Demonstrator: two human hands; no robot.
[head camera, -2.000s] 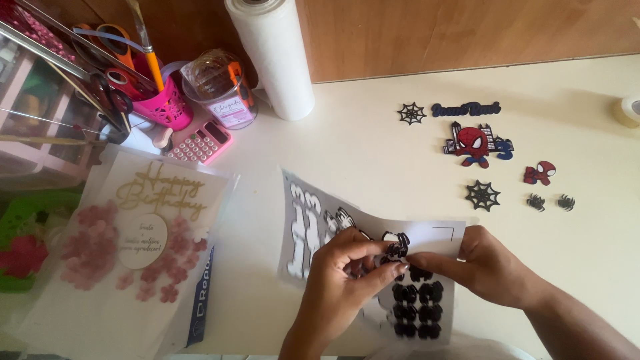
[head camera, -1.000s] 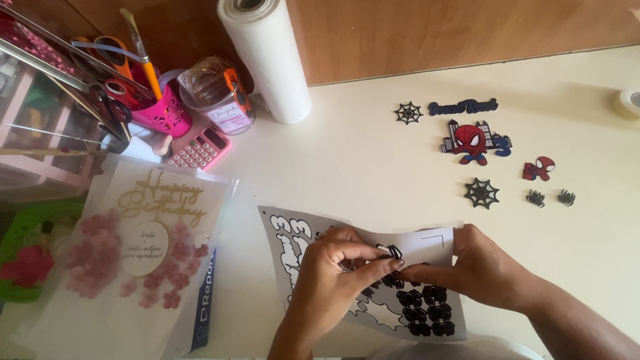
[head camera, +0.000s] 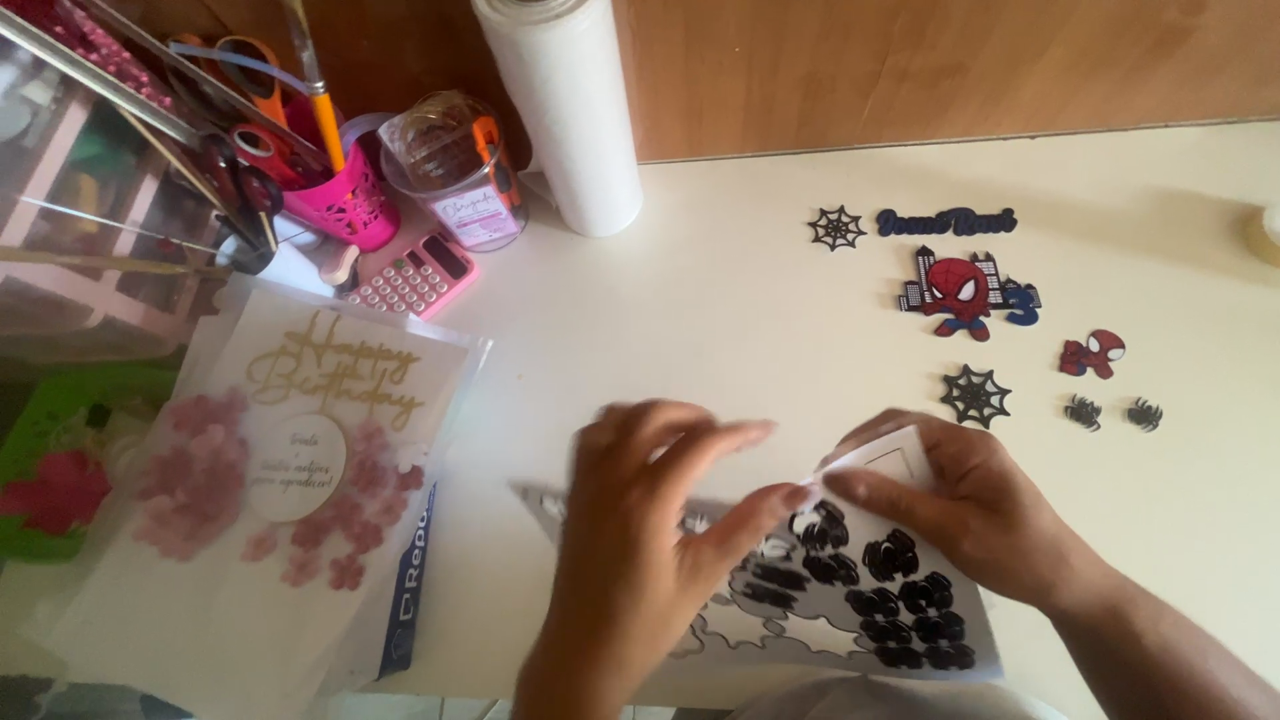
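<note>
My right hand (head camera: 950, 500) grips the top right corner of a printed sticker sheet (head camera: 890, 600), its thumb lying on the front. Rows of black spider-like shapes cover the sheet's right part, beside cut-out gaps. My left hand (head camera: 650, 530), blurred, is over the sheet's left part with fingers spread; a small white bit shows by its thumb tip, and I cannot tell whether it is held. Above lie two black web cutouts (head camera: 975, 396), a dark blue lettering cutout (head camera: 945, 221), a Spider-Man cutout with buildings (head camera: 958, 290), a smaller Spider-Man cutout (head camera: 1093, 354) and two small spider cutouts (head camera: 1145, 413).
At left lie a clear-covered "Happy Birthday" sheet (head camera: 330, 540) and a pink calculator (head camera: 418, 278). Behind stand a pink cup (head camera: 350, 205) with scissors and brush, a clear tub (head camera: 460, 190) and a white roll (head camera: 575, 120). A tape roll (head camera: 1265, 235) is at the right edge.
My left hand's fingers have spread and risen from where they were bunched on the sheet. My right hand still holds the sheet's corner, which now bends upward.
</note>
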